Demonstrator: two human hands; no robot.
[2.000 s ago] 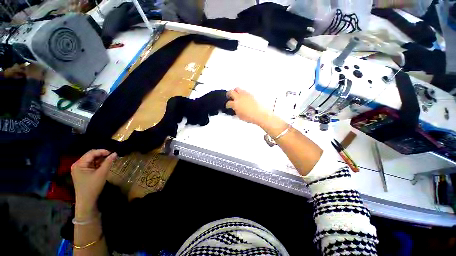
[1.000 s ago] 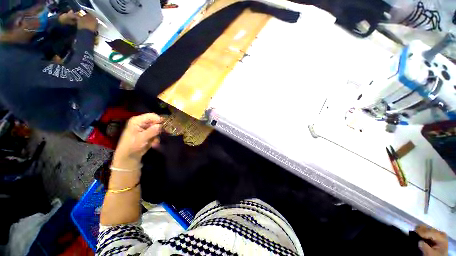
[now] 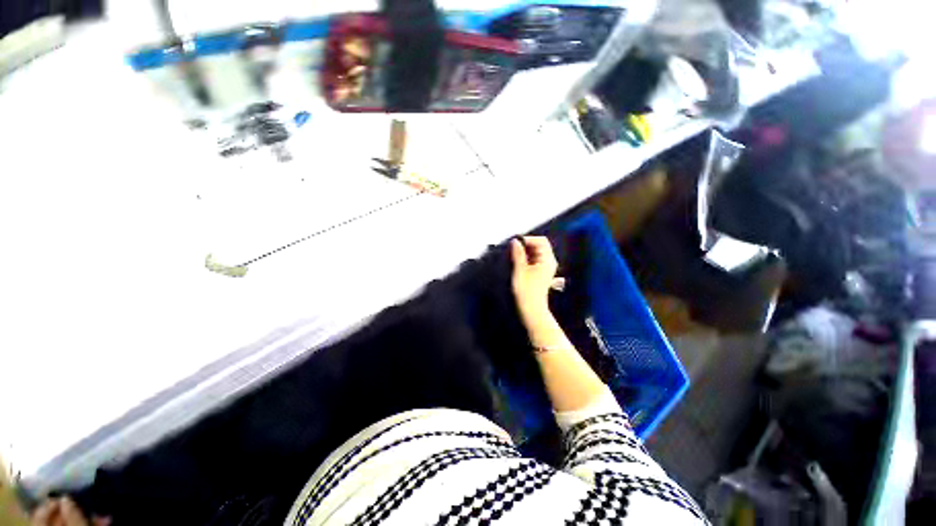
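My right hand point(image 3: 533, 272) is closed at the table's front edge, with its fingertips pinching the end of dark cloth. The black fabric point(image 3: 436, 308) runs leftward from it along the table's front edge, its upper edge slightly wavy. It merges with the dark area over my lap, so its full outline is hidden. My left hand point(image 3: 67, 512) is blurred and cut off at the bottom left corner; its grip cannot be made out.
The sewing machine's needle area point(image 3: 257, 132) is blurred on the white table point(image 3: 133, 236). Snips point(image 3: 421, 185), a brown piece point(image 3: 397, 144) and a dark red box point(image 3: 349, 62) are beyond my right hand. A blue basket point(image 3: 657, 370) stands below the edge at right.
The view has swung right, so the cardboard and neighbouring worker are out of sight. The black fabric has moved from the tabletop to the front edge. My left hand has moved to the picture's corner.
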